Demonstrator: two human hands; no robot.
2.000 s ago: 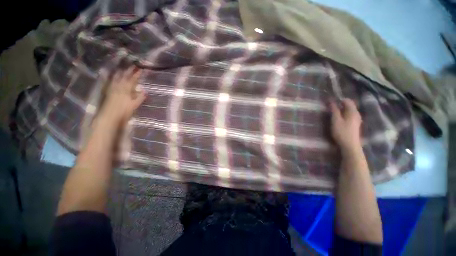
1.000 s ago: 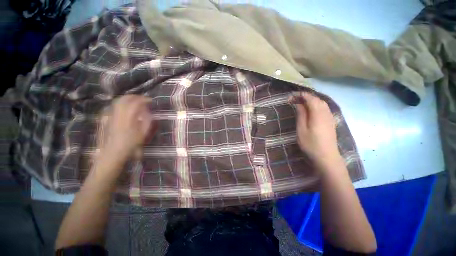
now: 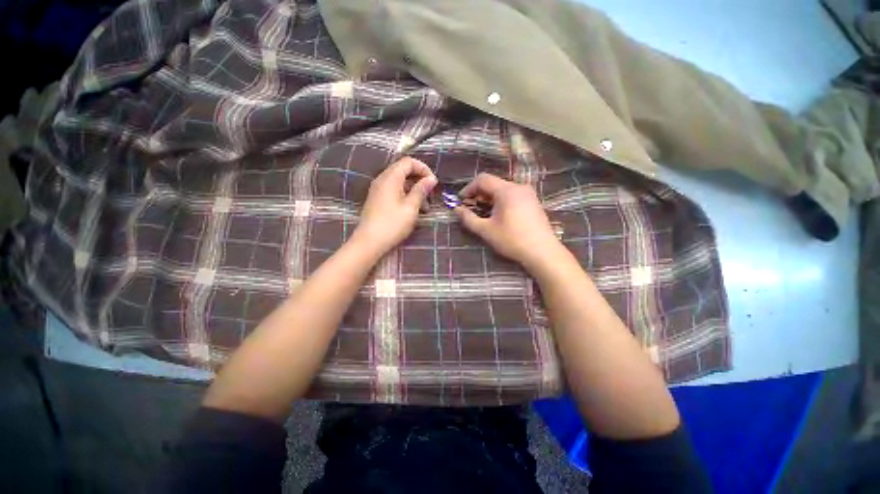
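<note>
A khaki jacket lies on the table with its brown plaid lining (image 3: 463, 328) facing up. Its tan front edge (image 3: 540, 96) is folded back and shows round metal snaps. My left hand (image 3: 398, 203) is over the middle of the lining, thumb and forefinger pinched together; a thread between them is too fine to make out. My right hand (image 3: 504, 214) is just to its right and holds small metallic thread snips (image 3: 452, 200), whose tip points at my left fingertips. The hands are a little apart.
A tan sleeve (image 3: 714, 106) with a dark cuff runs across the table (image 3: 782, 309) to the right. Another tan garment (image 3: 854, 154) lies at the right edge. A blue crate (image 3: 714, 425) is below the table's front edge, right of my dark lap (image 3: 425, 449).
Both hands have moved inward from the sides of the lining and now meet near its middle. The snips now show in my right hand. The lining and tan front have shifted slightly right.
</note>
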